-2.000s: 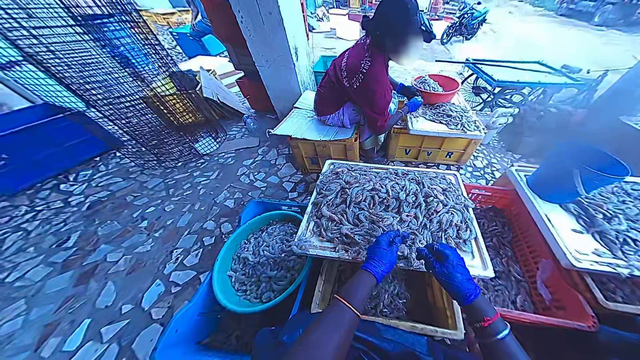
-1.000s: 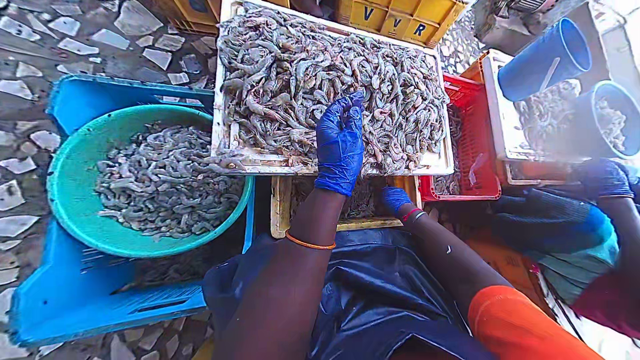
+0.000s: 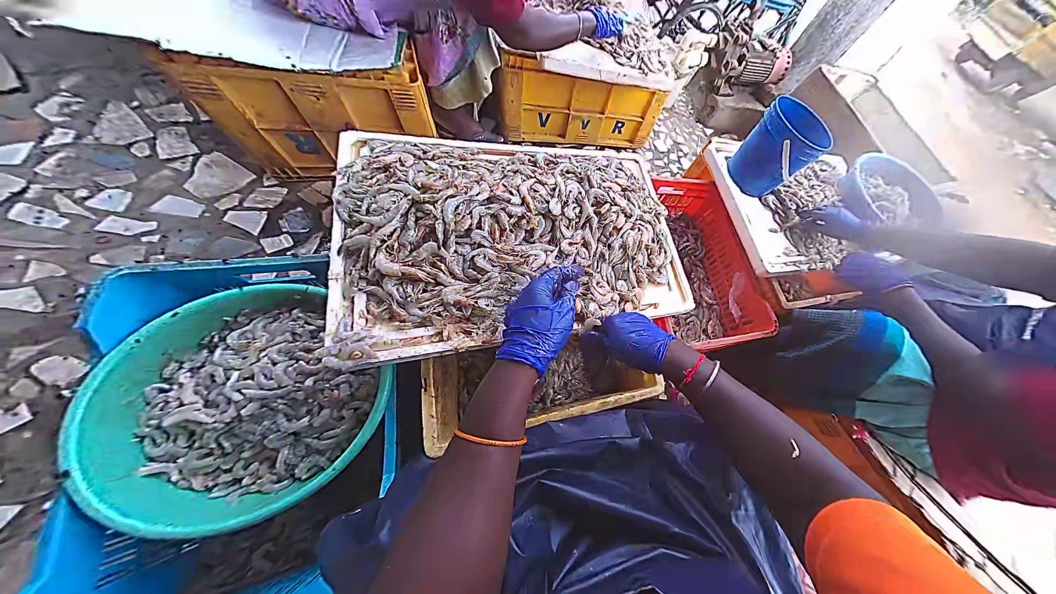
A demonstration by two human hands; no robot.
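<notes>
Whole shrimp [image 3: 495, 223] lie heaped on a white foam tray [image 3: 351, 330] in front of me. My left hand [image 3: 540, 318], in a blue glove, is over the tray's near edge with its fingertips together; whether a shrimp is between them cannot be told. My right hand [image 3: 635, 340], also blue-gloved, has its fingers closed on a shrimp [image 3: 590, 326] just past the tray's near right edge. Below the hands, a yellow crate [image 3: 437, 412] holds shrimp heads and shells. To the left, a green basin [image 3: 91, 462] contains peeled shrimp [image 3: 256, 404].
A blue crate [image 3: 124, 305] supports the basin. Right of the tray is a red crate [image 3: 742, 309] with shrimp waste. Beyond it, a co-worker's gloved hands are at another tray with a blue bucket [image 3: 780, 144]. Another person sits ahead, by yellow crates [image 3: 330, 107].
My right hand has risen from the yellow crate to the tray's near edge. My left hand remains near that edge. The view has tilted up somewhat.
</notes>
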